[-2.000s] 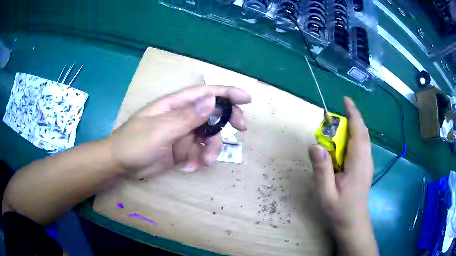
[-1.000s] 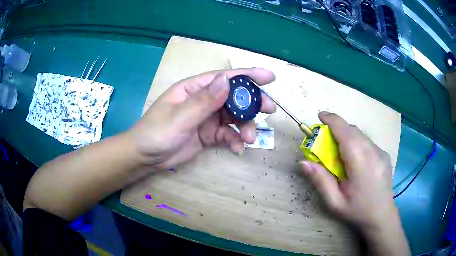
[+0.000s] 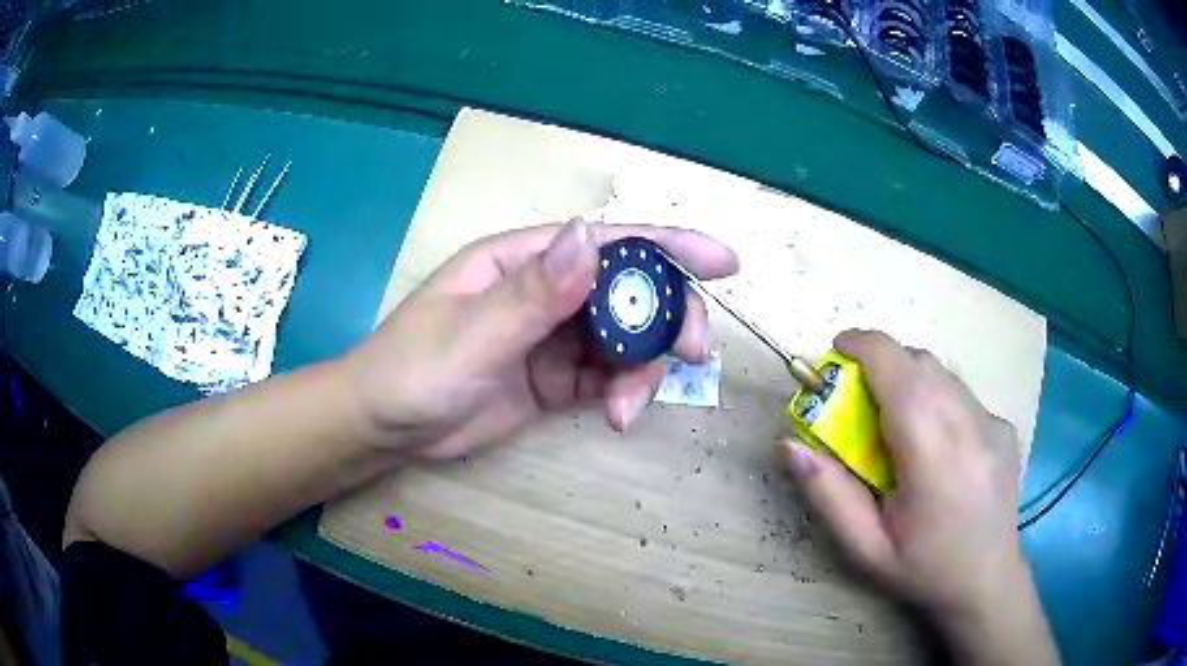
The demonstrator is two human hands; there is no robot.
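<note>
My left hand holds a round black part upright between thumb and fingers, above the tan board. The part's face, with a ring of white dots and a pale centre, is turned towards me. My right hand grips a yellow hand tool. The tool's thin metal shaft runs from a brass-coloured collar up to the part's upper right rim. Whether the tip touches the rim or lies behind it is hard to tell.
A white wipe and dark crumbs lie on the board. A spotted cloth, thin sticks and translucent bottles are at left. Clear trays with black parts stand at the back right. A dark cord runs at right.
The left hand has turned the part from edge-on to face me. The right hand has brought the tool's shaft from pointing away to the part's rim. Since one second ago, both have shifted slightly down in view.
</note>
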